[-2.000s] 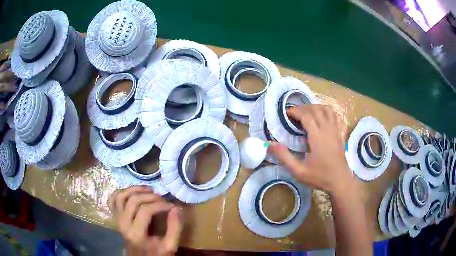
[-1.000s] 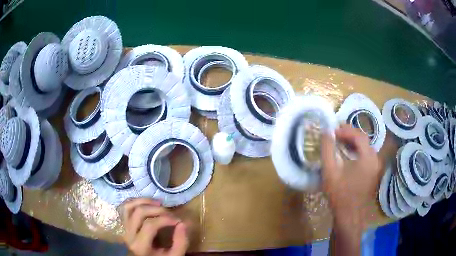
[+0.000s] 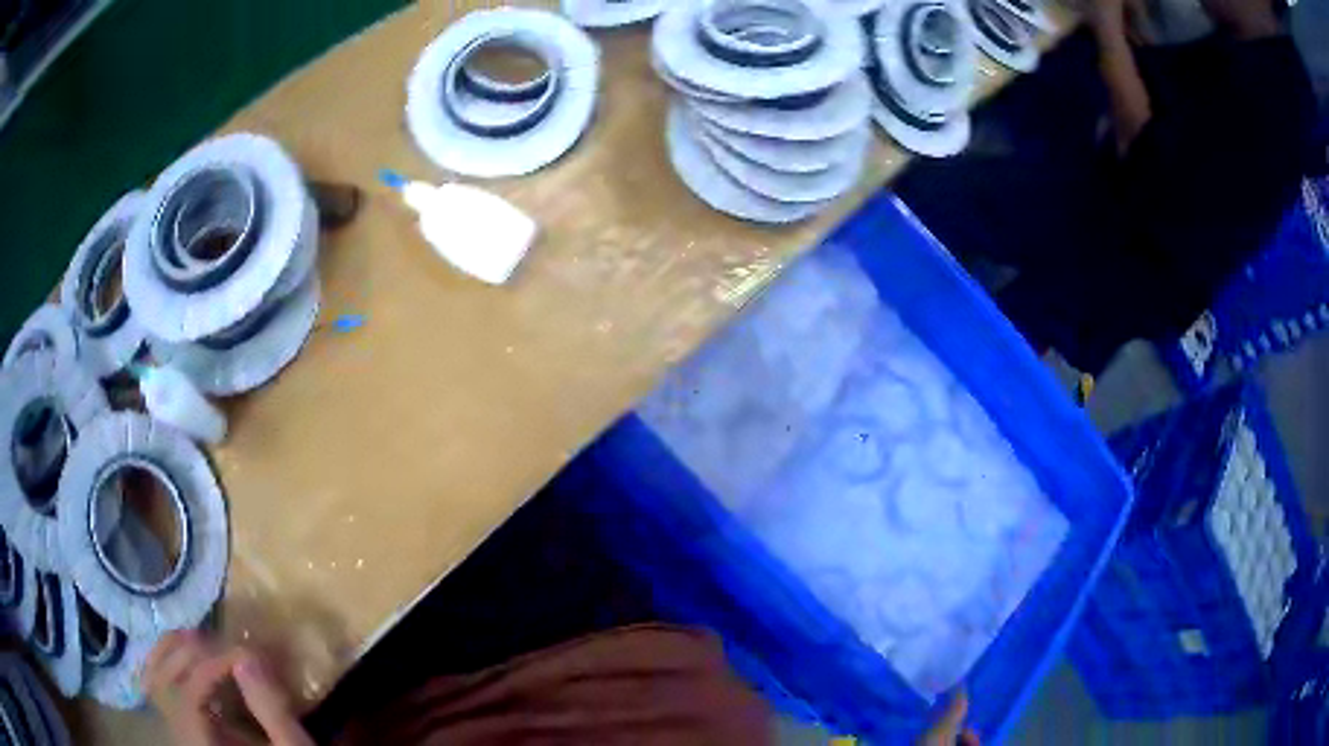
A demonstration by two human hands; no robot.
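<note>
My left hand (image 3: 219, 692) is at the lower left, cut off by the bottom edge, fingers loosely bent and apart, with nothing seen in it. It is just below a grey-white brim ring (image 3: 85, 507) with a dark band. Only a small part of my right hand (image 3: 950, 721) shows at the bottom, at the near rim of a large blue crate (image 3: 1086, 481); whether it holds anything is hidden. Whitish film (image 3: 860, 437) lies in the crate, with faint round shapes.
A white glue bottle (image 3: 474, 230) lies near a single ring (image 3: 427, 110); another bottle (image 3: 187, 405) is by the left rings. A blue tip (image 3: 350, 322) and brown block (image 3: 335, 204) lie nearby. Stacked rings (image 3: 765, 204) stand at the top. Another person's dark clothing (image 3: 1210, 175) and more crates (image 3: 1166, 641) are right.
The view has swung right and down to the crate. My right hand has left the ring it was moving and is now at the crate. My left hand appears farther left.
</note>
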